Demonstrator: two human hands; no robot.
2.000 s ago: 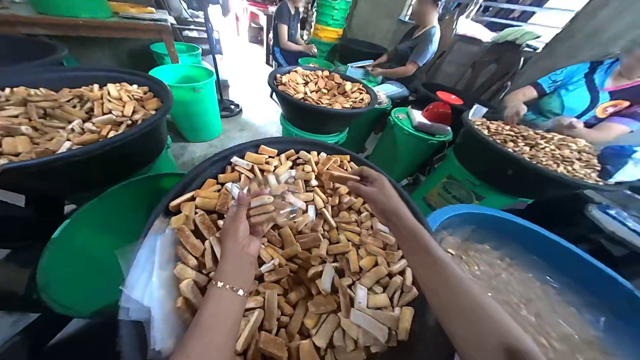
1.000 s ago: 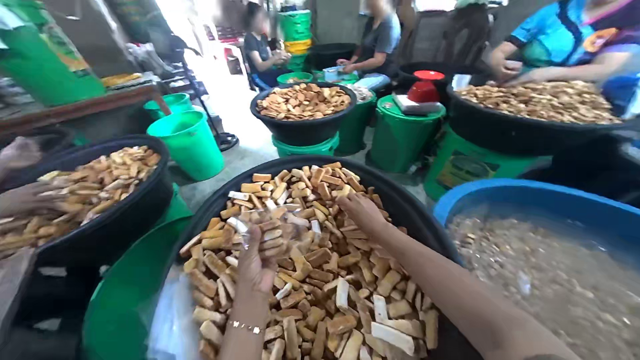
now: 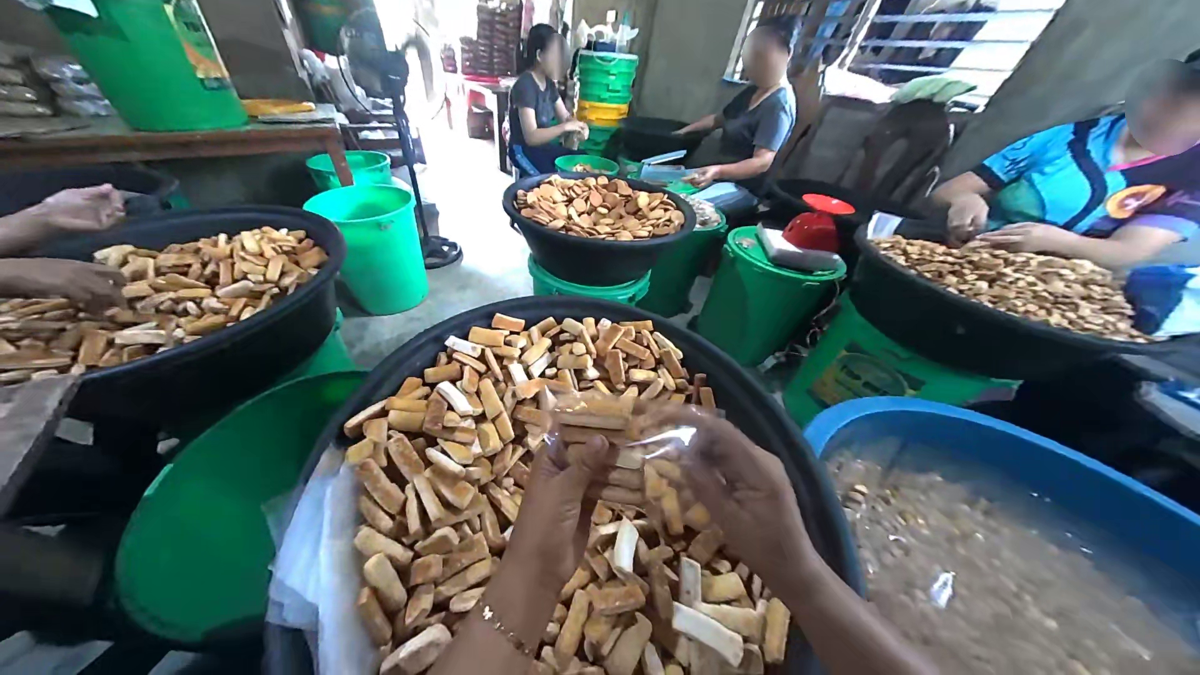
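A wide black tub [image 3: 806, 441] heaped with stick-shaped biscuits [image 3: 450, 497] stands right in front of me. Over the heap, my left hand [image 3: 567, 487] grips a clear plastic bag [image 3: 600, 412] with several biscuit sticks lying inside it. My right hand [image 3: 741, 478] is at the bag's right side, fingers on the film; its fingertips are partly hidden by glare on the plastic. Flat clear plastic bags [image 3: 328, 572] hang over the tub's left rim.
Another person's hands [image 3: 70, 244] are over a biscuit tub [image 3: 314, 281] at left. A green basin [image 3: 206, 525] is beside my tub. At right are a blue basin [image 3: 937, 417] of packed plastic bags and a person [image 3: 1078, 187] at another tub. Ahead stands a smaller black tub [image 3: 600, 253].
My right hand has moved from the biscuit heap to the bag, which my left hand still holds. The view has shifted somewhat.
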